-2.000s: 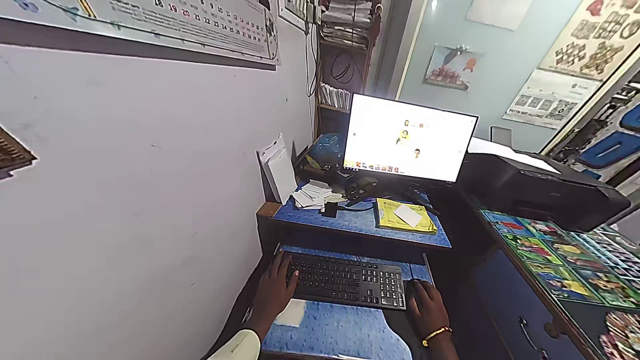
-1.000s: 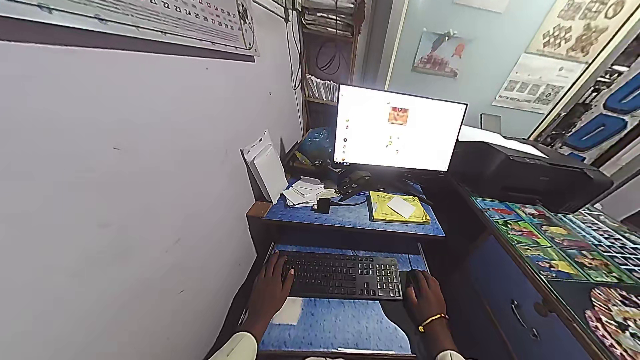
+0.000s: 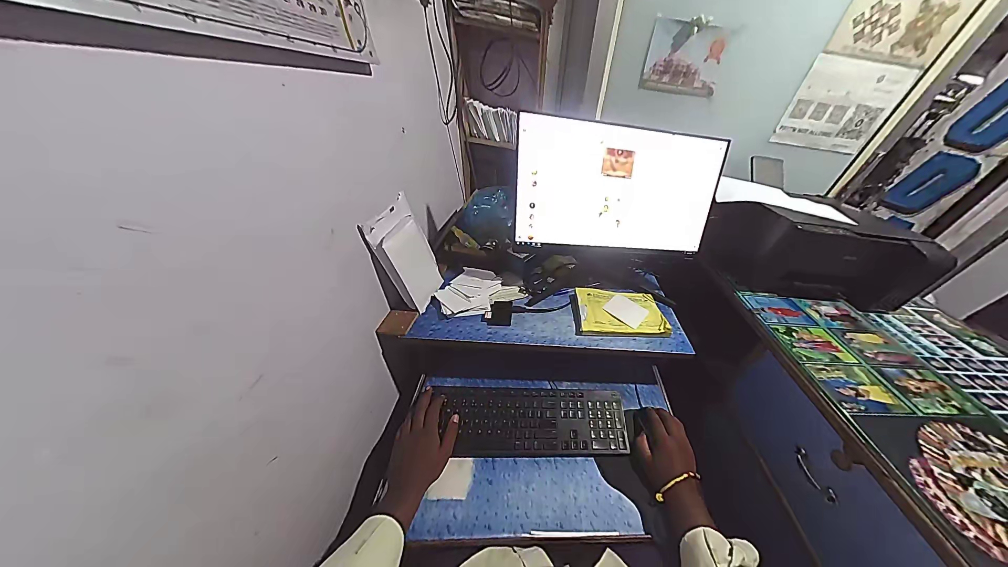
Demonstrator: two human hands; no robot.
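Note:
A black keyboard (image 3: 535, 421) lies on a blue-topped pull-out tray (image 3: 528, 496). My left hand (image 3: 421, 441) rests over its left end, fingers spread on the keys and holding nothing. On the right, my right hand (image 3: 665, 453), with a yellow bracelet (image 3: 676, 486) at the wrist, is closed over a dark computer mouse (image 3: 639, 429), mostly hidden under the fingers. Above and behind the tray stands a lit monitor (image 3: 618, 189), showing a white page with a small reddish picture and small icons. A pale patch (image 3: 451, 479) lies on the tray near my left wrist.
The upper shelf (image 3: 535, 335) holds loose papers (image 3: 471, 293), a small black device (image 3: 498, 313) and a yellow packet (image 3: 614, 313). A black printer (image 3: 827, 244) stands on the right-hand counter, which has pictures on top. A wall (image 3: 197, 276) runs close along the left.
The screen has changed from several small figures on white to a page with a reddish picture above small icons. Both hands have stayed at the keyboard and mouse.

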